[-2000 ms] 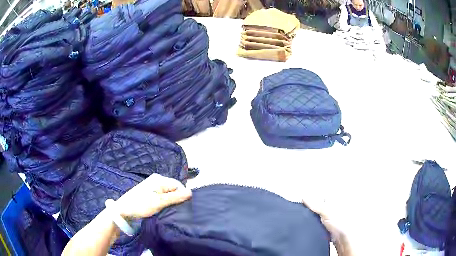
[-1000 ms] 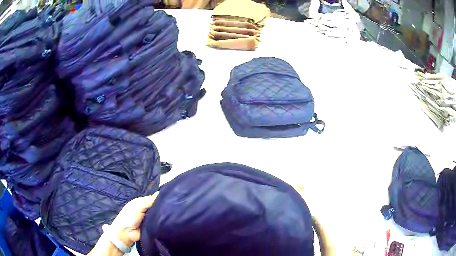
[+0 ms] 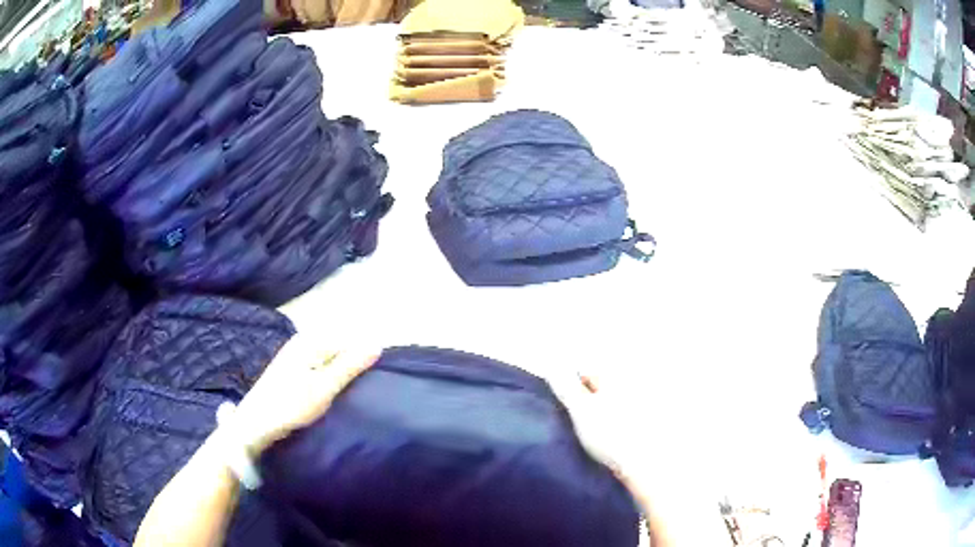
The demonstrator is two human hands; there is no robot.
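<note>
A navy bag with its smooth, shiny lining facing me lies at the bottom centre. My left hand holds its upper left edge, with a pale band at the wrist. My right hand is at the bag's right edge, washed out against the white table; its fingers are hard to make out, and whether they grip cannot be told. A quilted backpack lies beside the bag on the left, partly behind my left hand and forearm.
Tall stacks of navy bags stand left. A quilted backpack lies mid-table. Brown pieces are stacked behind. At right are a smaller quilted bag, a phone, a red stick and pale bundles.
The view has shifted right, so the table things appear further left. The lining bag looked fuller and rounder a second ago. My left hand has moved up onto its upper left edge.
</note>
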